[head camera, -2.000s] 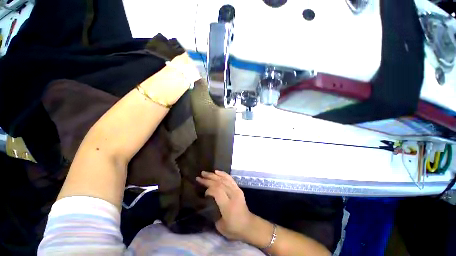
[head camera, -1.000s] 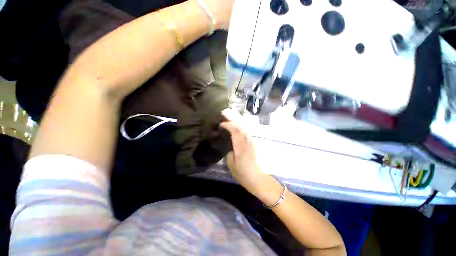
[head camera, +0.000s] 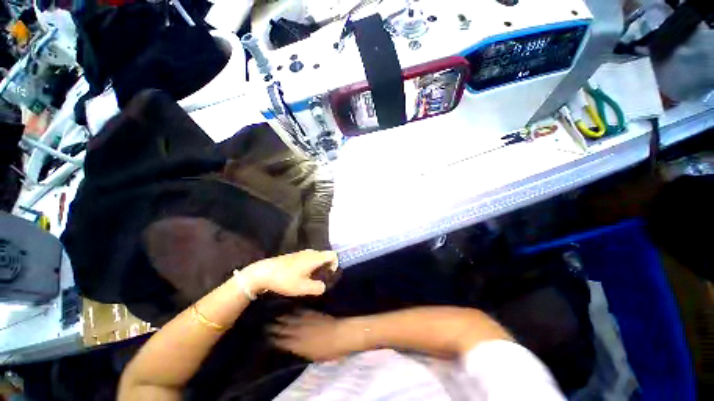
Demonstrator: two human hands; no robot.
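The black-and-brown garment (head camera: 172, 164) lies bunched on the machine table, left of the needle area, and hangs toward the lap. Its brown gathered band (head camera: 315, 205) runs from beside the presser foot (head camera: 327, 146) down to the table's front edge. My left hand (head camera: 293, 272) is at that edge, thumb and fingers pinching the brown band's lower part. My right hand (head camera: 308, 333) is below it, low over dark cloth in the lap, blurred; whether it grips cloth cannot be told.
The white sewing machine (head camera: 501, 98) stands behind, with a red-cased phone (head camera: 399, 95) strapped on. Snips (head camera: 532, 135) and yellow and green-handled scissors (head camera: 601, 117) lie at the right. A blue crate (head camera: 646, 290) is below right. A grey machine part (head camera: 30, 257) is at the left.
The view has pulled back and turned. My left hand has moved from beside the machine head to the table's front edge. My right hand has moved from near the needle down into the lap.
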